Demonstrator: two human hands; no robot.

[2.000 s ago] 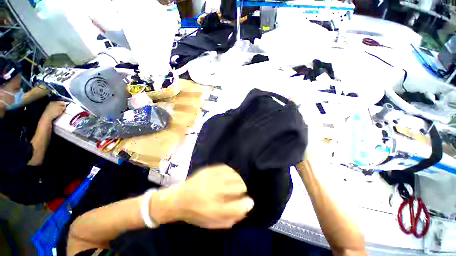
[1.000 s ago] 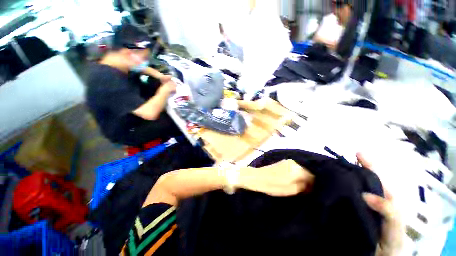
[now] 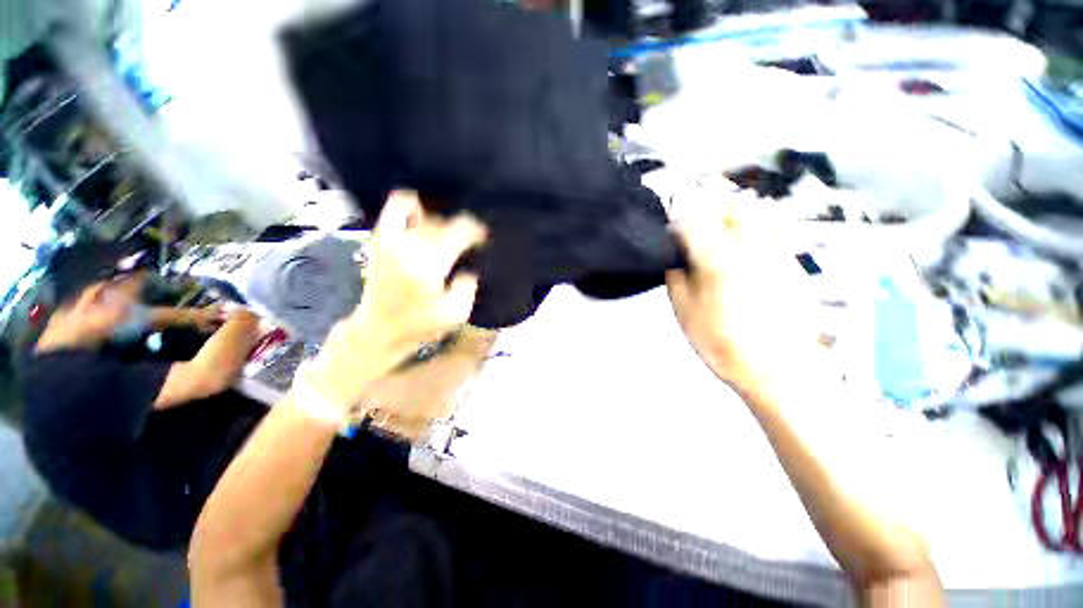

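Observation:
A black fabric piece (image 3: 475, 119) is held up above the white table (image 3: 618, 416), its upper part spread and its lower edge hanging. My left hand (image 3: 416, 267) grips its lower left part, fingers bent into the cloth. My right hand (image 3: 709, 261) grips its lower right end. Both hands are somewhat blurred, and the fingertips behind the cloth are hidden.
A person in black (image 3: 107, 380) sits at the left. A grey box with a round grille (image 3: 306, 285) and cardboard (image 3: 434, 386) lie left of my hands. Red-handled scissors (image 3: 1055, 505) are at the right edge, near the bright, blurred sewing machine (image 3: 950, 333).
The black fabric has gone from low near my lap to raised and spread in front of me. Both hands have moved up with it. The view has turned back to the right.

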